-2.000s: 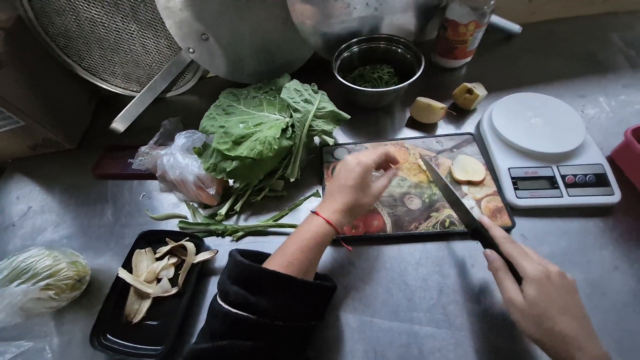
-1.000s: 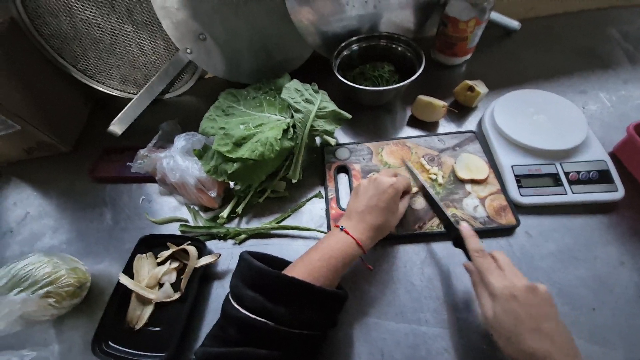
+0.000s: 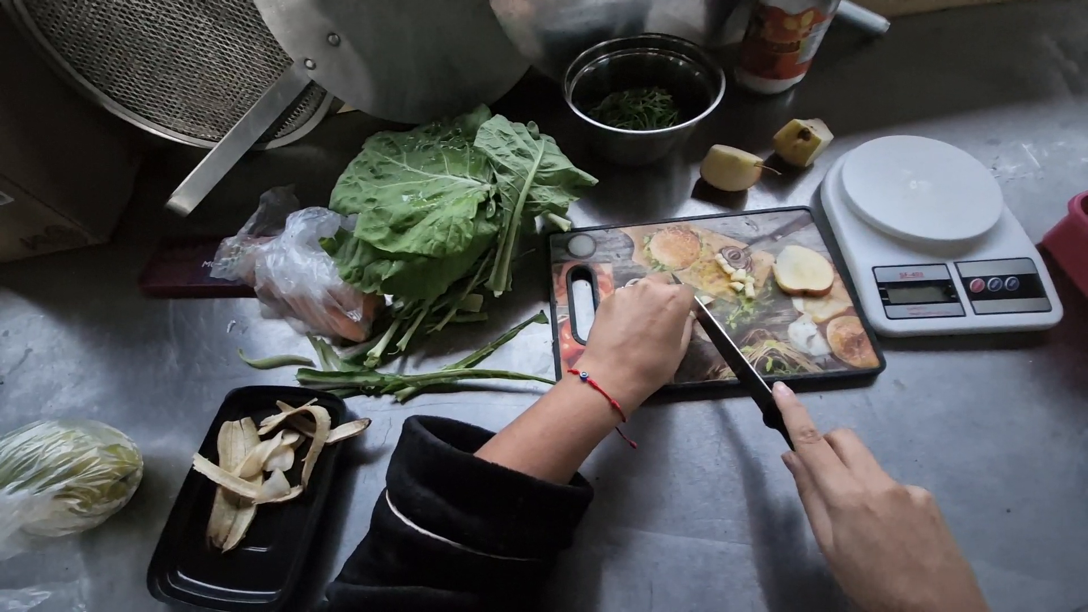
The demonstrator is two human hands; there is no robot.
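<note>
My right hand (image 3: pixel 858 484) grips the black handle of a kitchen knife (image 3: pixel 733 353), its blade slanting up and left over the printed cutting board (image 3: pixel 786 223). The knife tip is beside the curled fingers of my left hand (image 3: pixel 642 327), which rests on the board's left half; whatever lies under those fingers is hidden. Small pale cut pieces (image 3: pixel 738 276) lie near the board's middle. To their right is a cut half of a pale fruit (image 3: pixel 803 270), flat side up. Two more cut fruit pieces, one (image 3: pixel 731 168) left of the other (image 3: pixel 801 141), sit behind the board.
A white kitchen scale (image 3: pixel 922 191) stands right of the board, a metal bowl of chopped greens (image 3: pixel 643 144) behind it. Leafy greens (image 3: pixel 425 204) and bagged carrots (image 3: pixel 310 272) lie left. Nearer are a black tray (image 3: pixel 280 561) with peels (image 3: pixel 246 467) and a wrapped vegetable (image 3: pixel 72 476). A jar (image 3: pixel 784 42) stands at the back.
Two seconds ago my left hand was raised with fingers apart; it has come down onto the board and stays there, curled. The knife's tip has shifted left, towards that hand.
</note>
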